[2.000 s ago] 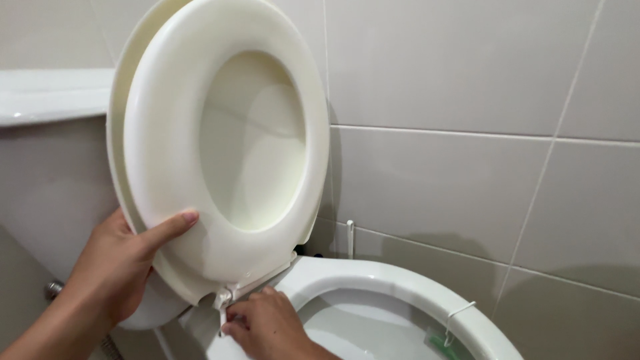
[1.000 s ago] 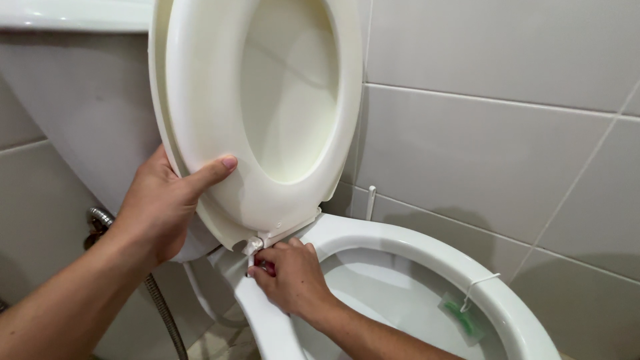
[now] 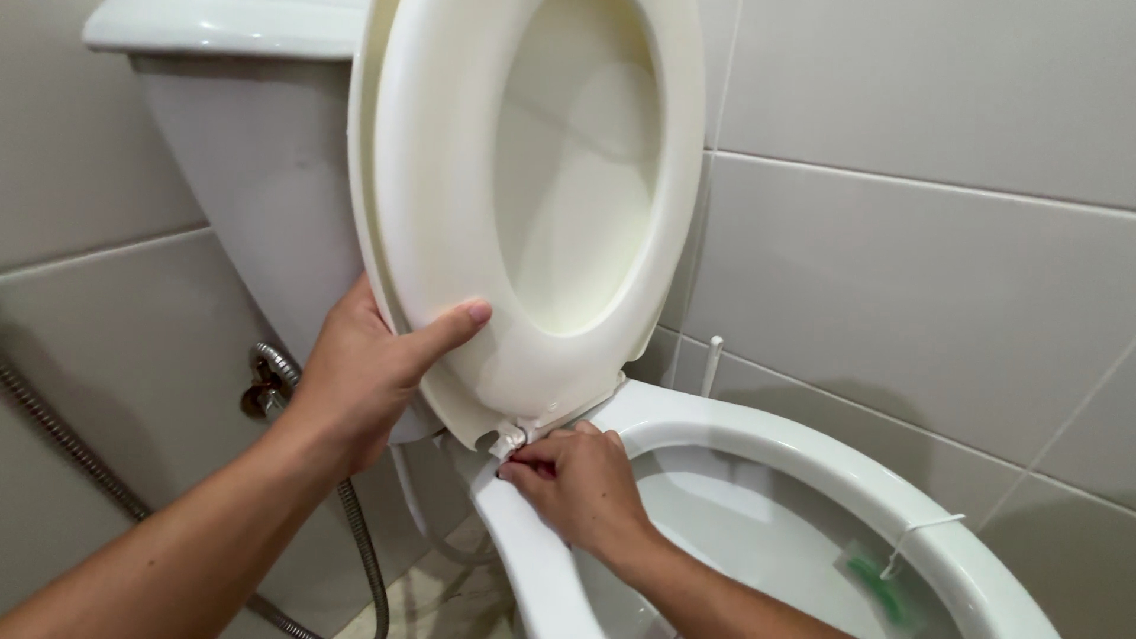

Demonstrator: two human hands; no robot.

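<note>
My left hand grips the lower left edge of the raised toilet seat and the lid behind it, thumb on the seat's front and fingers hidden behind. Both lean upright beside the cistern. My right hand is at the near white plastic hinge, its thumb and fingertips pinched together at the rear rim of the toilet bowl. Whether a small part is between those fingertips cannot be told. The hinge looks tilted off the rim.
The ceramic cistern stands behind the seat at left. A metal flexible hose and valve are below it. A green toilet freshener hangs inside the bowl from a white hook. A white handle stands by the tiled wall.
The view has shifted, bringing more of the cistern and hose into sight. My left hand keeps its hold on the seat and lid, and my right hand stays at the hinge.
</note>
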